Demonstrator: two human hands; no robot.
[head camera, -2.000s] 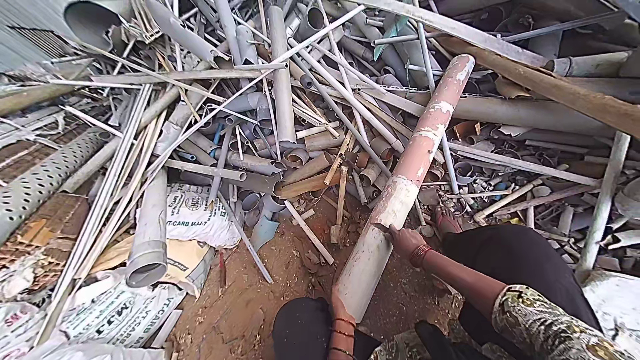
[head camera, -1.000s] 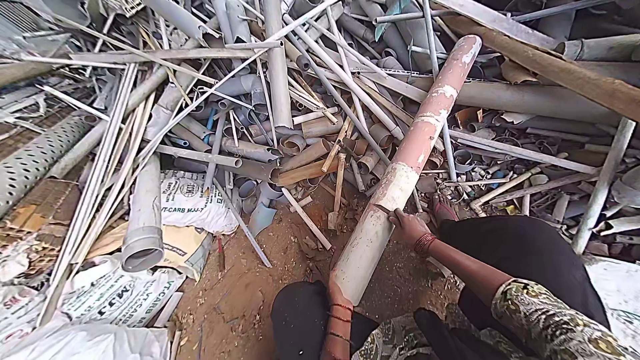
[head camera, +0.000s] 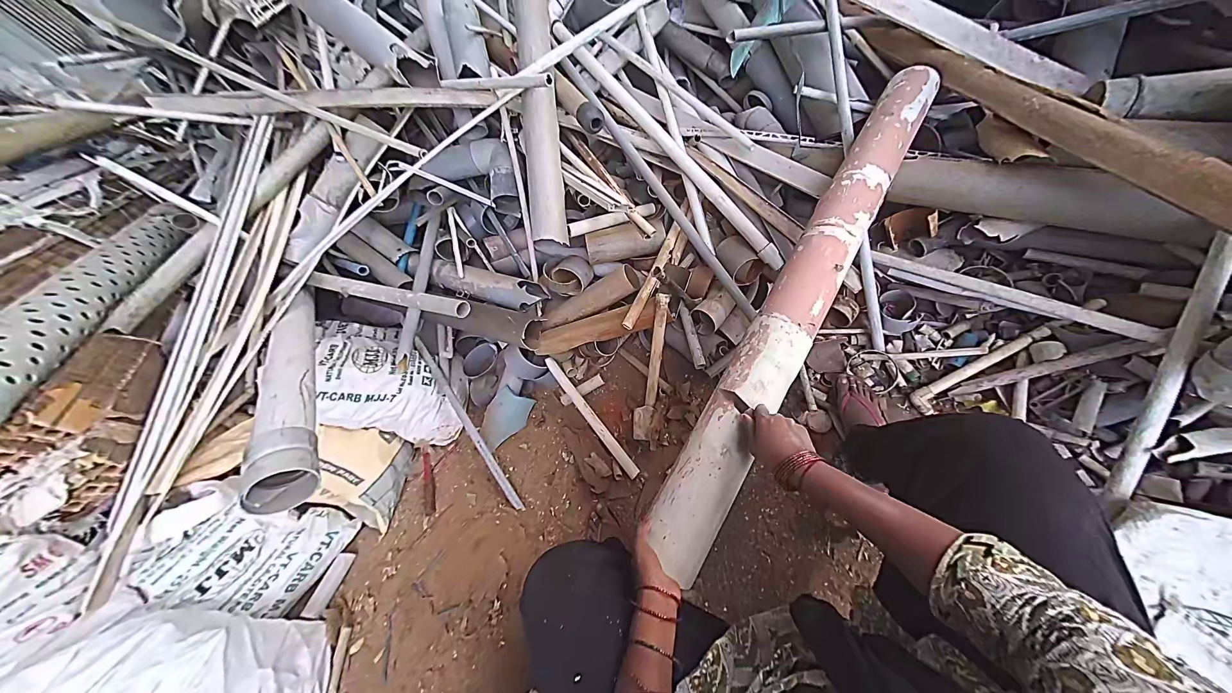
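A long plastic pipe (head camera: 770, 356) slants across the middle, its upper part pink with flaking paint and its lower part pale grey-white. My right hand (head camera: 778, 441) is closed on a small dark blade-like tool (head camera: 736, 399), only partly visible, which touches the pipe's surface near the ragged paint edge. My left hand (head camera: 654, 558) lies along the pipe's lower left side near its bottom end and holds it. Most of its fingers are hidden by the pipe. My knees in black cloth are on both sides of the pipe's lower part.
A heap of scrap pipes (head camera: 539, 125) and thin strips fills the back. A grey socket-ended pipe (head camera: 279, 452) and printed sacks (head camera: 250, 568) lie at left. A wooden-handled hammer-like tool (head camera: 654, 366) rests on the soil. A brown beam (head camera: 1059, 115) crosses the upper right.
My right hand and the tool remain at about the same part of the pipe. The left hand stays at its lower end. The view has shifted slightly.
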